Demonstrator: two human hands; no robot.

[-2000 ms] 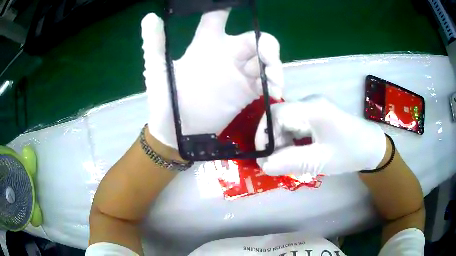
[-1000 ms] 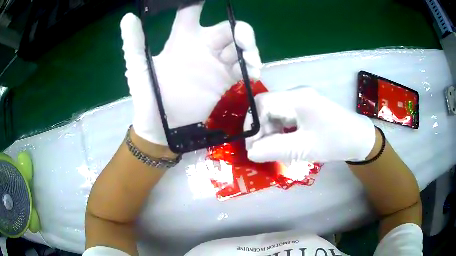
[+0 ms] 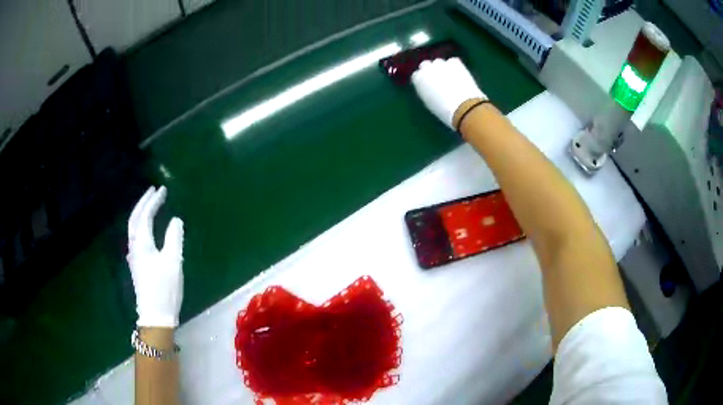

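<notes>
My right hand (image 3: 446, 88), in a white glove, reaches to the far side of the green belt. Its fingers are curled on the near edge of a dark, reddish phone part (image 3: 400, 65); the fingertips are hidden. My left hand (image 3: 158, 265), also gloved, is empty over the belt's near edge at left, thumb apart from the fingers. A red-covered phone part (image 3: 480, 228) lies on the white bench, its right end hidden by my right forearm. A pile of glossy red film (image 3: 321, 344) with notched edges lies nearer, at bottom centre.
The green conveyor belt (image 3: 277, 182) crosses behind the white bench covering (image 3: 460, 316). Black trays (image 3: 71, 158) stand at upper left. A white machine (image 3: 666, 166) and a signal tower light (image 3: 634, 75), lit green, stand at right.
The view has turned and shifted. The black open frame is gone from my left hand and out of sight. My right hand has moved from the film to the dark part on the belt.
</notes>
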